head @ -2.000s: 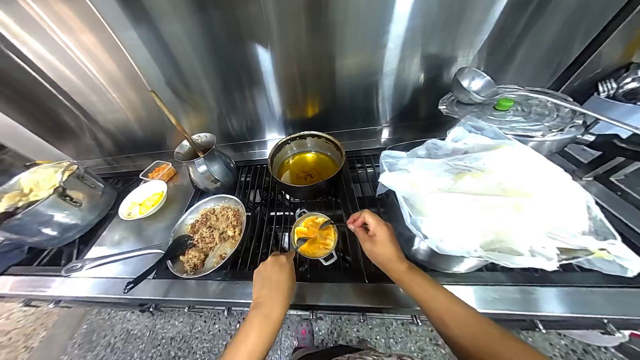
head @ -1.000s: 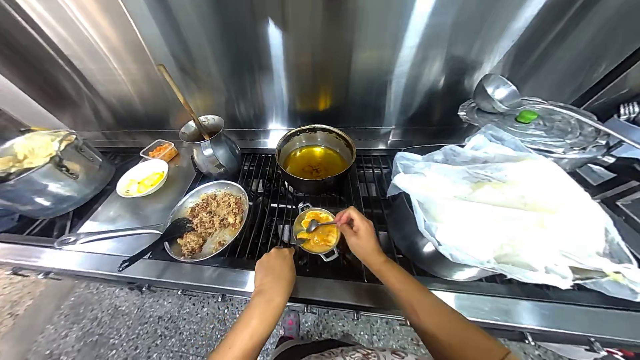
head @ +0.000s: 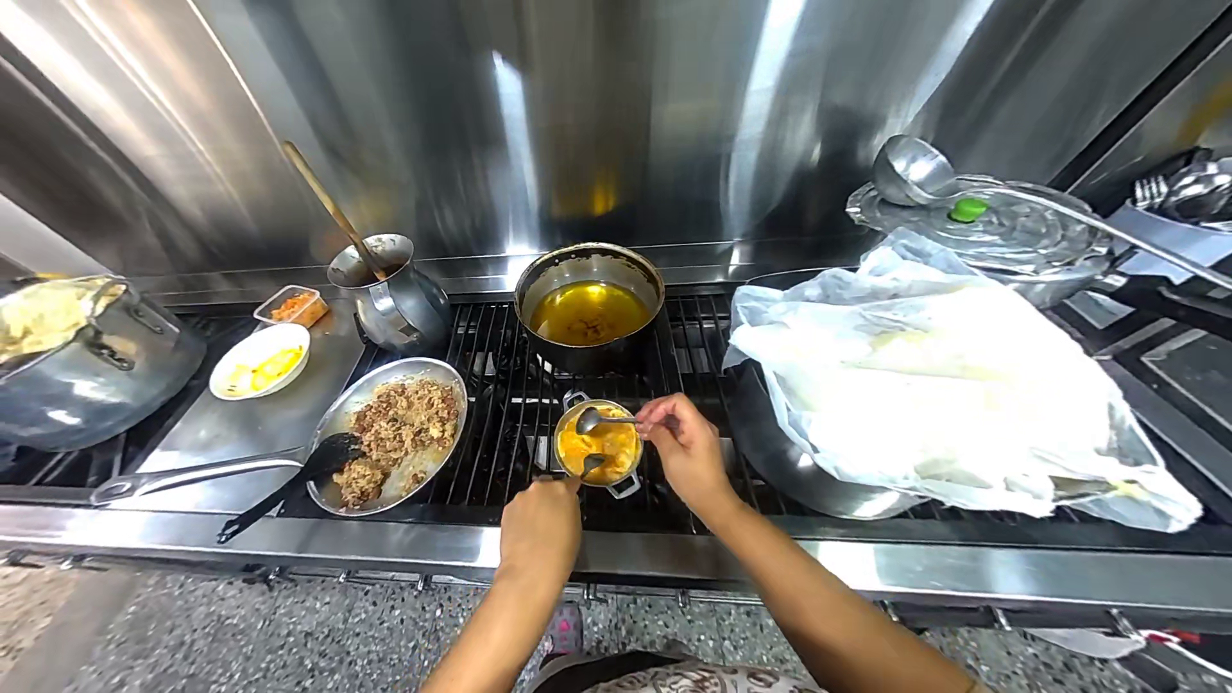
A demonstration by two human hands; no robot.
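Note:
My right hand (head: 681, 445) holds a metal spoon (head: 592, 420) by its handle, its bowl over the upper part of a small two-handled pot (head: 635, 474). Yellow-orange food, which looks like egg, fills that pot on the stove grate. From the lower left, my left hand (head: 542, 525) grips a second utensil, seemingly a spoon (head: 594, 464), whose tip rests in the food; its handle is mostly hidden by the fingers. Just behind stands a dark pot of yellow oil (head: 590, 314). Left of my hands lies a frying pan (head: 456, 404) of cooked ground meat with a black slotted spoon (head: 332, 452).
A metal jug (head: 399, 313) with a wooden-handled utensil stands behind the pan. Farther left are a white bowl (head: 226, 378), a plastic tub of orange pieces (head: 296, 306) and a large pot (head: 125, 385). White plastic (head: 943, 385) covers a pan at right; a ladle (head: 914, 171) lies behind.
The spoon in my right hand has shifted from the middle of the small pot toward its upper part since a second ago. Both hands stay at the pot.

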